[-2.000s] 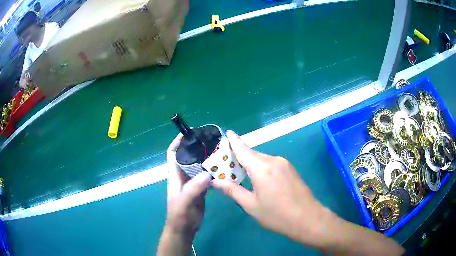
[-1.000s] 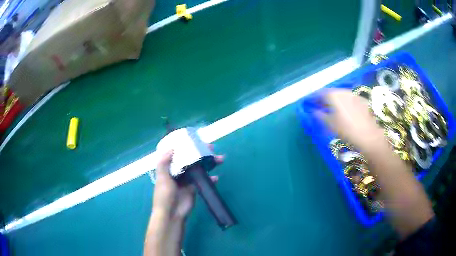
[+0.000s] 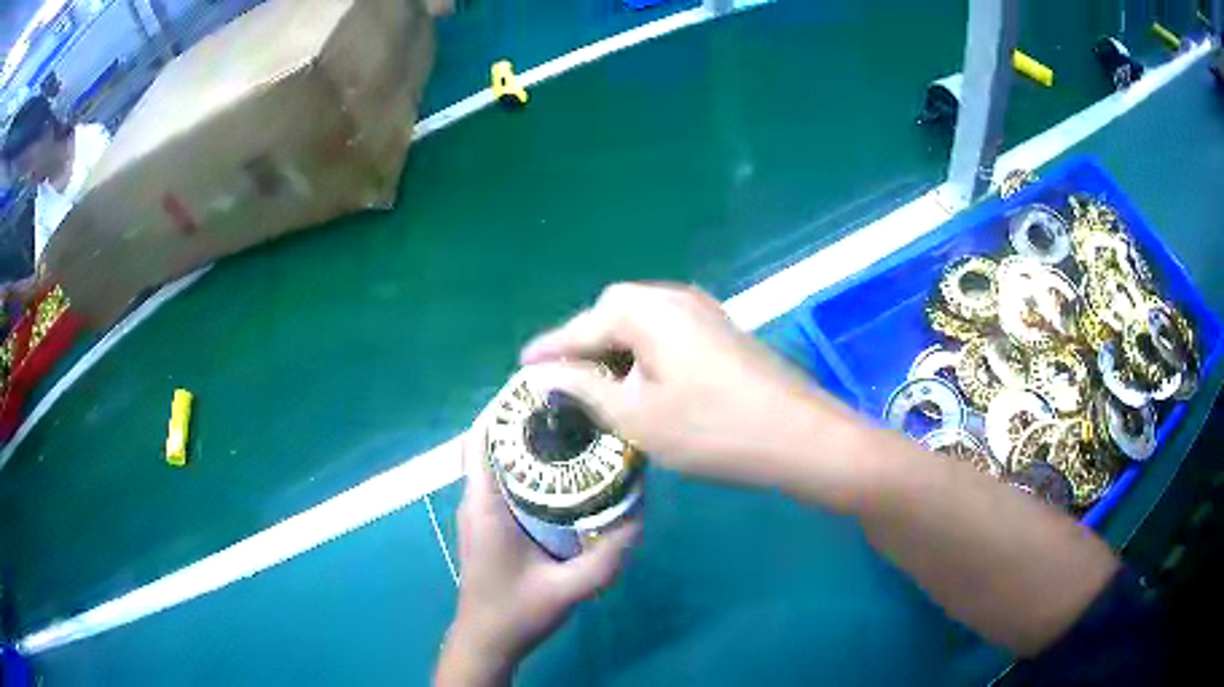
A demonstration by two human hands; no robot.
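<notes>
The cylindrical unit [image 3: 553, 532] is held upright in front of me, over the pale rail and the near green worktop. A toothed, shiny decorative ring [image 3: 569, 479] sits on its upper end, around a dark centre. My left hand [image 3: 517, 577] is wrapped around the unit from the left and below. My right hand [image 3: 658, 376] is over the top right of the ring, fingers on its edge. The fingertips partly hide the centre and far side. I cannot tell how firmly the ring is seated.
A blue parts bin [image 3: 859, 336] of gold and silver rings is at right. A yellow tube [image 3: 179, 427] lies on the green belt [image 3: 537, 215], at left. A yellow fitting [image 3: 507, 83], a large carton [image 3: 242, 148], a rail post [image 3: 984, 108], a red bin [image 3: 38, 360] and a person [image 3: 61, 161] are beyond.
My right hand has moved from the parts bin to the unit, where a ring now covers the top end. The unit has turned, and its long black handle no longer shows.
</notes>
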